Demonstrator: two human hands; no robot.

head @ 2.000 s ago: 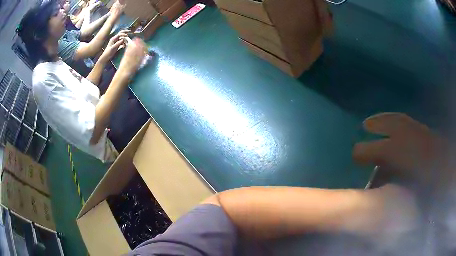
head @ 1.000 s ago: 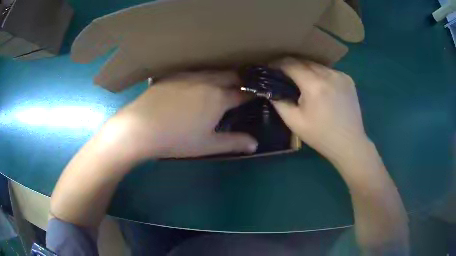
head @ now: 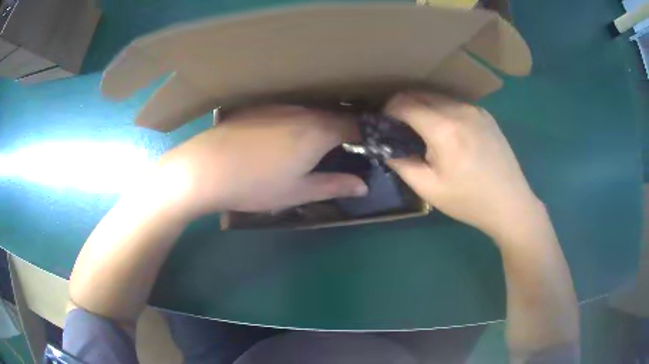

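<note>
An open brown mailer box (head: 327,220) lies on the green table with its lid raised at the far side. My right hand (head: 455,149) grips a black coiled cable (head: 395,136) with bright metal plug tips over the right part of the box. My left hand (head: 285,160) reaches into the left and middle of the box, over dark contents, its thumb pointing right. A dark object shows under its palm; whether it is gripped cannot be told. A dark bluish flat item (head: 377,193) shows in the box's right half. The left half is mostly hidden.
Stacked brown boxes (head: 50,39) stand at the upper left. A pale object (head: 630,18) lies at the upper right edge. The green table's curved near edge (head: 341,330) runs below the box. Part of a cardboard carton (head: 39,288) shows at the lower left.
From facing the long table and another person, the view has turned down to the box. Since one second ago, the dark bundle over the box's right half has shifted, uncovering the flat bluish item.
</note>
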